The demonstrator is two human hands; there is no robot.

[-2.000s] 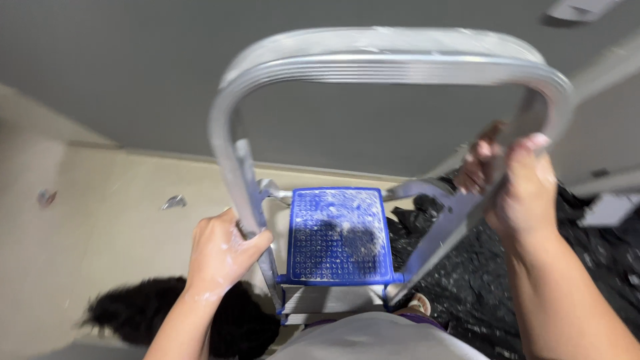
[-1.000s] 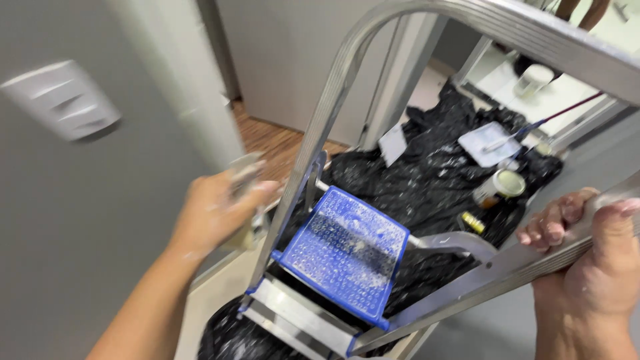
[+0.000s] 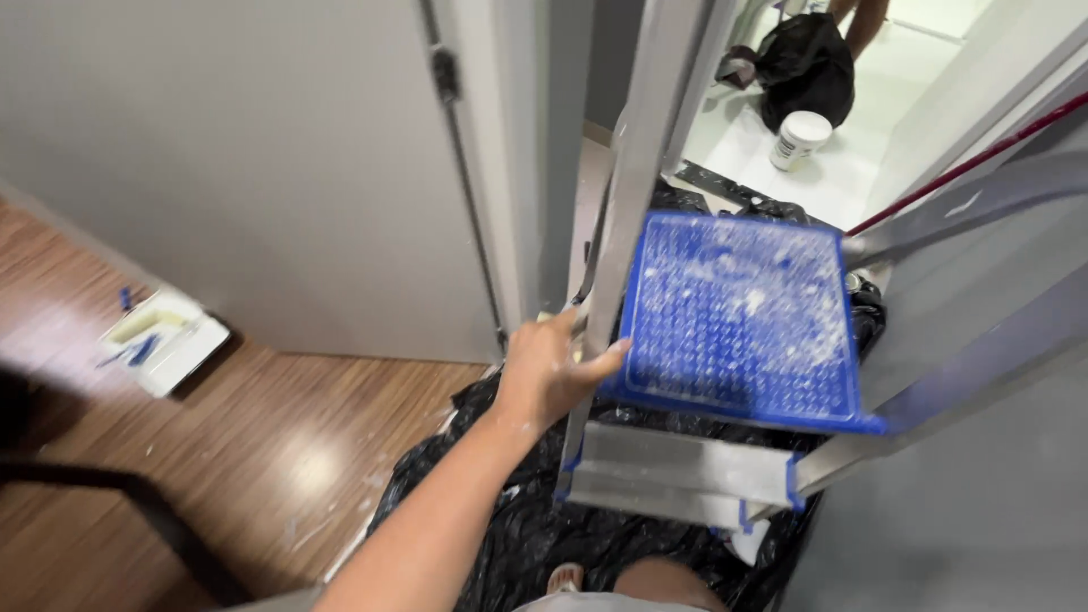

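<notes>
An aluminium stepladder with a blue plastic platform (image 3: pixel 739 314) stands unfolded before me, its platform speckled with white paint or dust. My left hand (image 3: pixel 552 365) is at the ladder's left side rail (image 3: pixel 625 204), fingers behind the rail and thumb pointing towards the platform's edge. A grey metal step (image 3: pixel 680 472) with blue end caps lies below the platform. My right hand is outside the view. Black plastic sheeting (image 3: pixel 544 544) covers the floor under the ladder, and my foot (image 3: pixel 565 578) shows on it.
A pale door (image 3: pixel 280 170) and its frame stand at left, a grey wall (image 3: pixel 960 510) at right. On the wood floor lies a white paint tray (image 3: pixel 174 340). Beyond the ladder are a white bucket (image 3: pixel 801 138), a black bag (image 3: pixel 807 72) and a person's leg (image 3: pixel 867 25). A red pole (image 3: pixel 977 161) slants at right.
My left hand, off the ladder one second ago, is now at its left rail. My right hand, earlier on the right rail, has left the view. The view has swung to the doorway.
</notes>
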